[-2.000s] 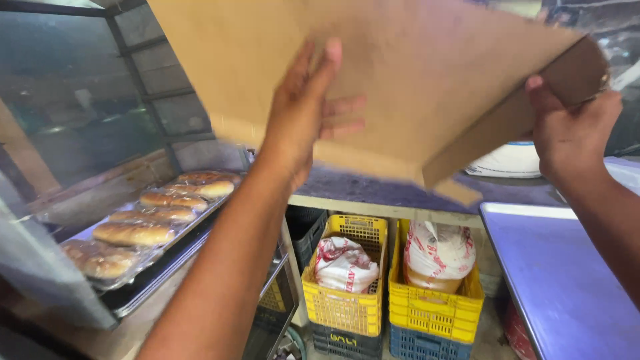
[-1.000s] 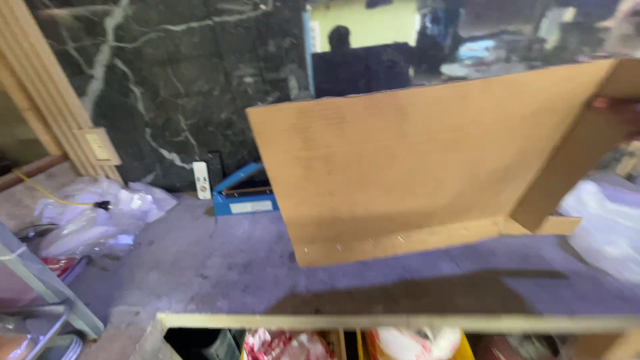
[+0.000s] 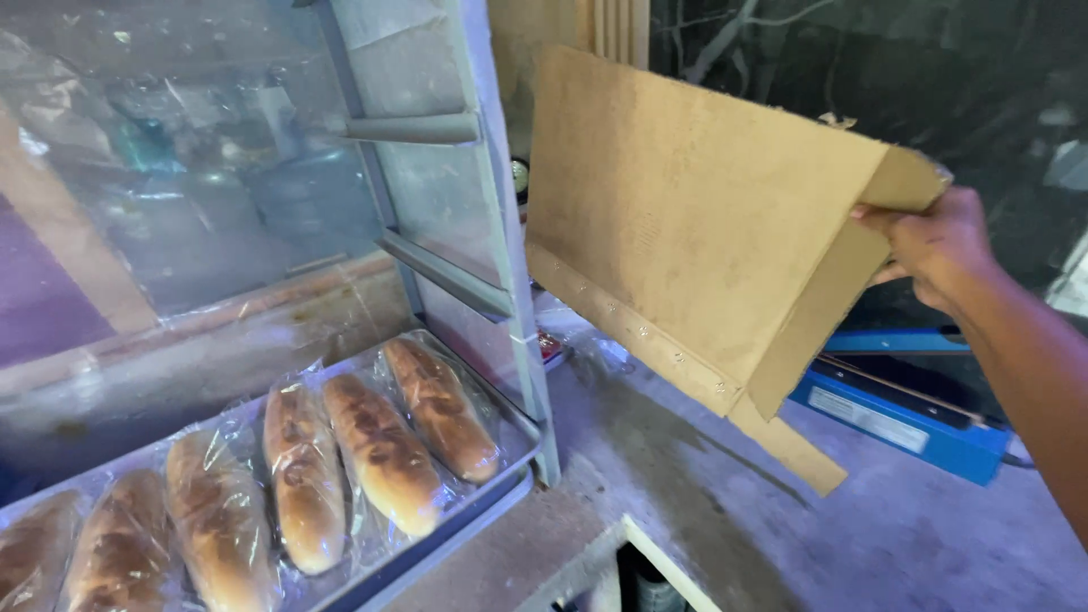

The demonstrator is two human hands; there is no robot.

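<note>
My right hand (image 3: 935, 246) grips the short folded side of a cardboard piece (image 3: 697, 212), thumb on the near face. The cardboard is tilted above the counter (image 3: 918, 535), with a torn flap hanging from its lower corner. My left hand is out of view. To the left, several long bread loaves (image 3: 382, 450) in clear plastic lie on a metal tray (image 3: 501, 493). Behind my right wrist, a blue impulse sealer (image 3: 909, 425) rests on the counter.
A metal rack (image 3: 501, 212) with side rails stands between the loaves and the cardboard, whose left edge is close to it. Plastic sheeting (image 3: 212, 195) covers the rack's far side. Dark marble-patterned panelling (image 3: 790, 76) backs the counter. An opening (image 3: 646, 578) shows below the counter.
Two seconds ago my left hand was at the cardboard too; now only my right hand is seen holding it. The view has swung to the left, back to the rack and loaves.
</note>
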